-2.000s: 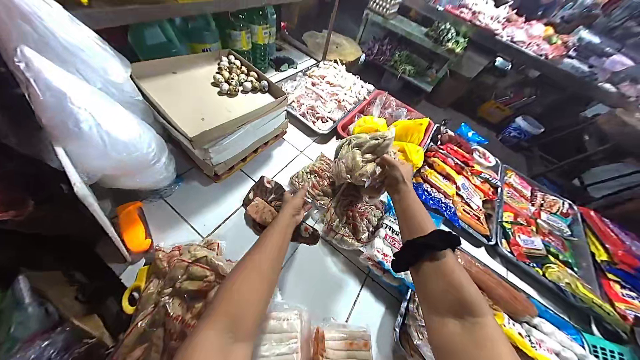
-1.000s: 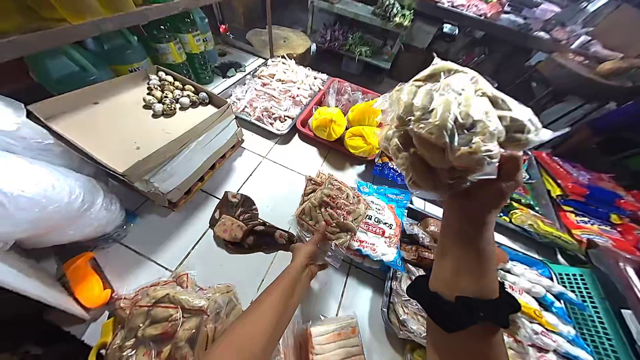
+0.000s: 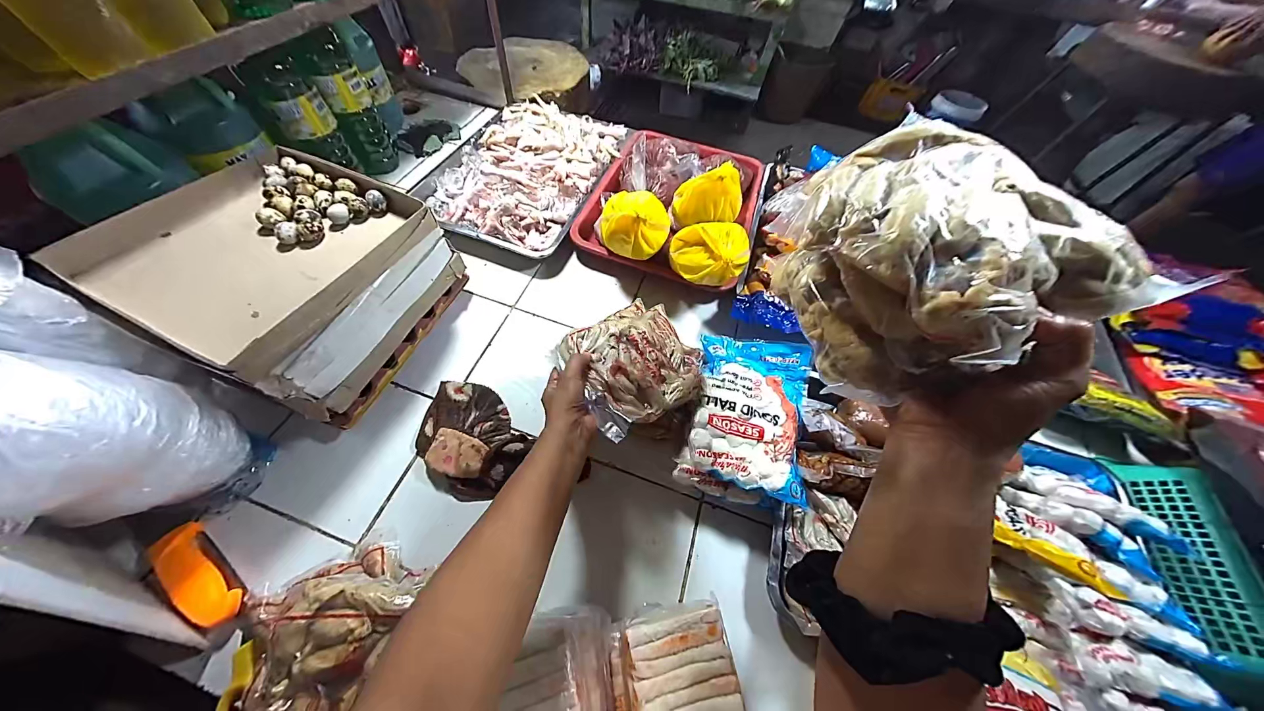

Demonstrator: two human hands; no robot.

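My right hand [image 3: 997, 395], a black scrunchie on its wrist, holds up a large clear plastic bag [image 3: 948, 257] of pale brown food pieces at the right. My left hand [image 3: 573, 400] grips the left side of a smaller clear bag [image 3: 637, 365] with brownish food and red marks, low over the white tiles. Touching or close beside that bag on its right lies a blue and white pack of squid balls [image 3: 746, 425]. Left of my left hand is a dark patterned cloth or bag [image 3: 464, 425] with a brown piece on it. Contents of both held bags are unclear.
A cardboard tray [image 3: 188, 257] with small speckled eggs [image 3: 311, 202] stands at left. Behind are a metal tray of chicken feet [image 3: 533, 173] and a red tray [image 3: 583, 222] with yellow bags. Packed sausages [image 3: 681, 662], another brown bag [image 3: 326, 632] and a green basket [image 3: 1185, 533] lie nearer.
My right hand has raised the large bag from beside the smaller ones up to the right. My left hand, earlier at the bags' left side, now grips the smaller bag. The view has shifted.
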